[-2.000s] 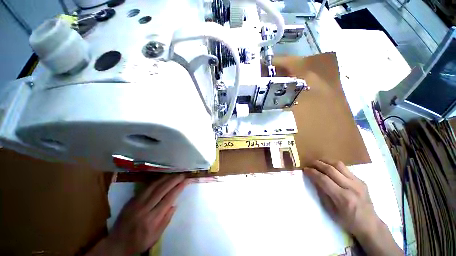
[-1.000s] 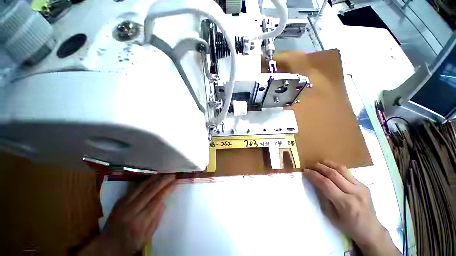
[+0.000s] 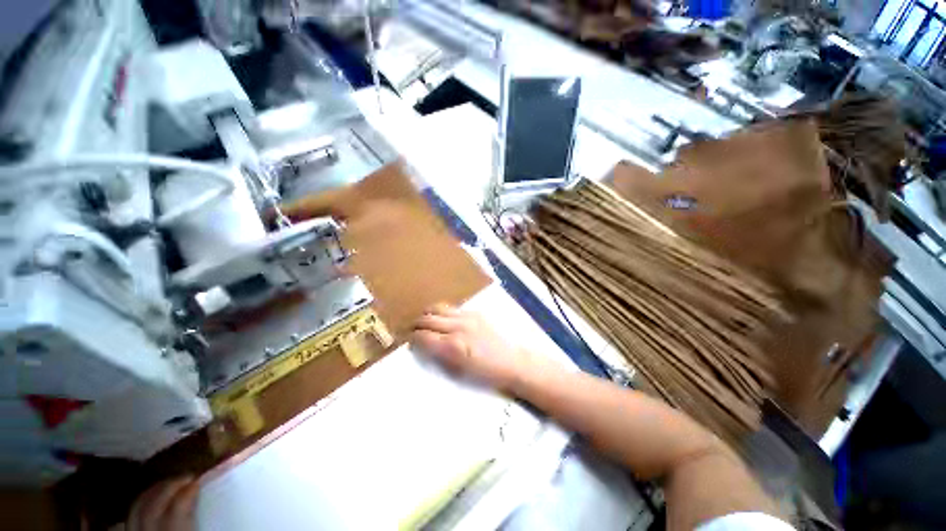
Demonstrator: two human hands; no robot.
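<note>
A brown bag panel (image 3: 415, 249) lies flat under the white sewing machine head (image 3: 78, 322), its near edge along the white template (image 3: 332, 446). The yellow clamp frame (image 3: 301, 363) with black writing sits over the panel. My right hand (image 3: 456, 344) lies at the panel's near right edge where it meets the template, fingers together; whether it grips is unclear. My left hand (image 3: 166, 508) is at the bottom left by the template's edge, blurred and cut off by the picture's rim.
A bundle of brown straps (image 3: 654, 301) fans out right of the machine. Behind it stands a control screen (image 3: 539, 130). Brown panels with straps (image 3: 747, 207) are piled at the far right. Other machines and material are blurred in the background.
The view has swung to the right, bringing the screen, the straps and the far pile further in. Both hands stay near the panel's edge; the left is now mostly cut off.
</note>
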